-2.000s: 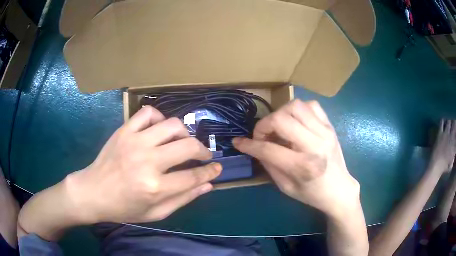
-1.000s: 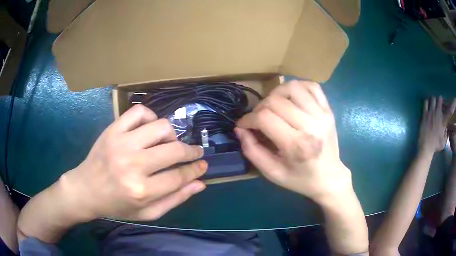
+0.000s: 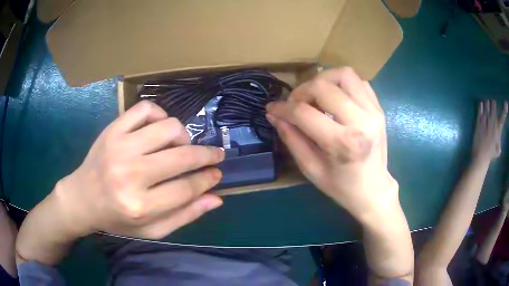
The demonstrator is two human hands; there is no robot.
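An open brown mailer box (image 3: 184,36) lies in front of me, its lid raised at the back. A coiled black cable (image 3: 245,92) fills the back of the box. A black power adapter (image 3: 248,168) with a pale metal prong lies at the front right. A clear shiny bag (image 3: 202,125) shows left of the prong, partly hidden. My left hand (image 3: 139,167) is over the box's front left, fingertips at the adapter's left end. My right hand (image 3: 335,134) has thumb and forefinger pinched at the cable's right side.
The green bench (image 3: 430,100) surrounds the box. Another person's hand (image 3: 489,131) rests on the bench at the right, with the forearm below it. A cardboard box (image 3: 492,28) with dark items is at the top right. Brown cardboard (image 3: 12,47) stands at the far left.
The black cable loops beside the adapter have moved back, away from me, with my right hand. More of the adapter and the bluish patch behind it shows. The box sits higher in view.
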